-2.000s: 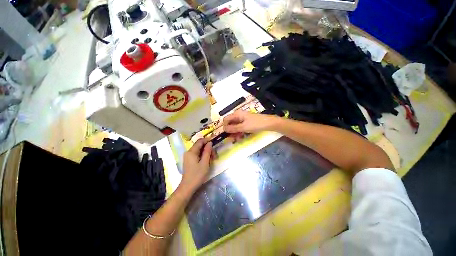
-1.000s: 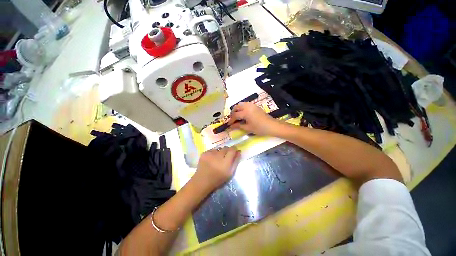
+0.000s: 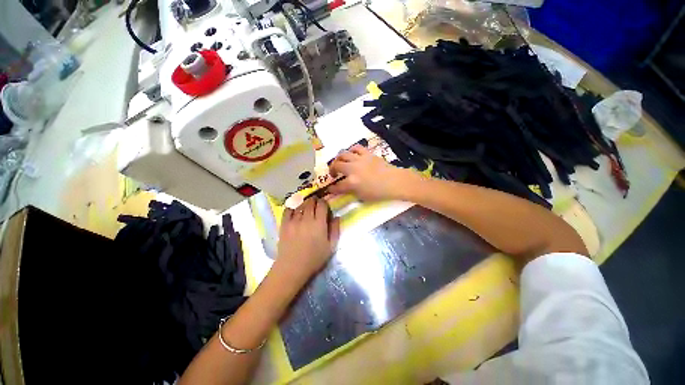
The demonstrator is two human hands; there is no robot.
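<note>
A short black strip (image 3: 324, 187) lies beside the needle area of the white sewing machine (image 3: 218, 124). My right hand (image 3: 368, 174) has its fingertips on the strip's right end and holds it. My left hand (image 3: 306, 233) is at the strip's left end, fingers bent; whether it grips the strip or only touches it cannot be told. The needle and presser foot are hidden under the machine head. Another black piece (image 3: 359, 144) shows partly behind my right hand. The dark shiny metal plate (image 3: 383, 278) lies in front of both hands.
A large heap of black strips (image 3: 481, 113) lies at the right, a smaller heap (image 3: 188, 263) at the left by the carton (image 3: 11, 301). A white crumpled wad (image 3: 617, 114) and a thin red tool (image 3: 619, 174) are at the right edge. A blue bin (image 3: 593, 30) stands behind.
My left hand has moved forward from the plate's edge to the strip by the needle area. My right hand stays near the needle with its fingers on a strip. The view has shifted slightly.
</note>
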